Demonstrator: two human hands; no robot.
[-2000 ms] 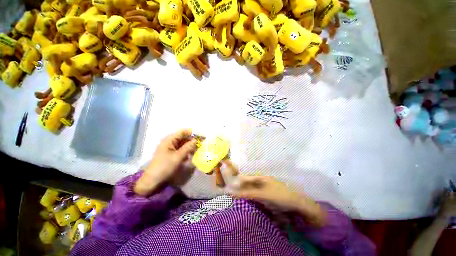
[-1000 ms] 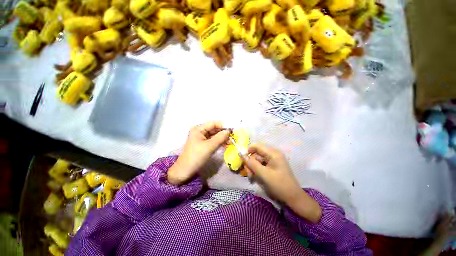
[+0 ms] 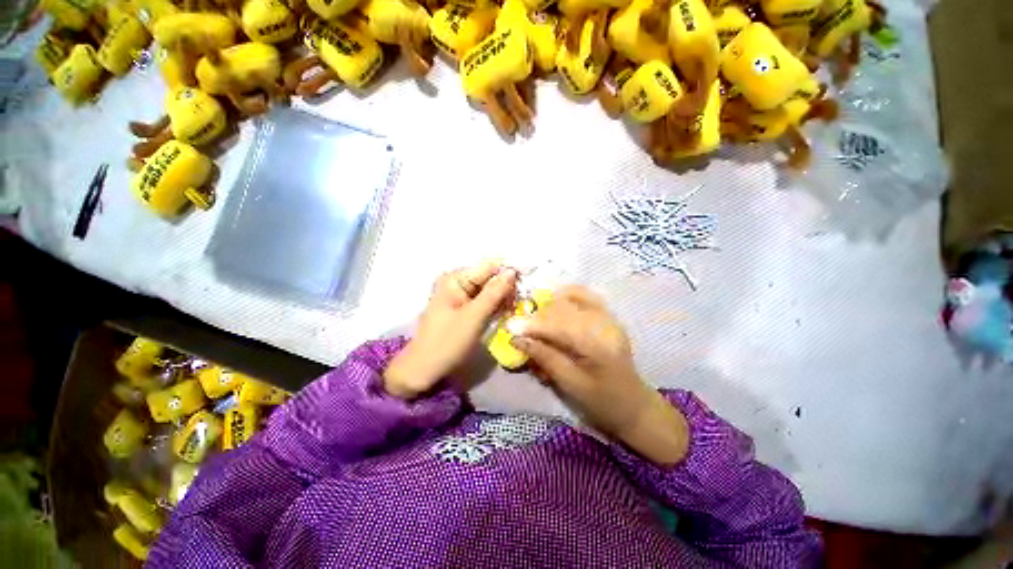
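Note:
A small yellow plush toy (image 3: 508,349) is between my two hands, just above the near part of the white table. My left hand (image 3: 458,322) pinches at its top, where a small silvery bit shows. My right hand (image 3: 583,347) is bent over the toy, fingertips at its upper part, and covers much of it. What exactly the right fingertips pinch is too small and blurred to tell. A loose heap of thin pale ties (image 3: 662,230) lies on the table to the right, beyond my hands.
A yellow plush toy pile (image 3: 497,61) spans the far side. Clear plastic sheets (image 3: 300,211) lie left; a black pointed tool (image 3: 91,201) is farther left. A crumpled clear bag (image 3: 878,189) is right. An open carton (image 3: 80,445) of yellow toys stands lower left.
The right hand has come up from the toy's lower end to its upper part, beside the left fingertips. The view has shifted, so the table items sit farther right and higher.

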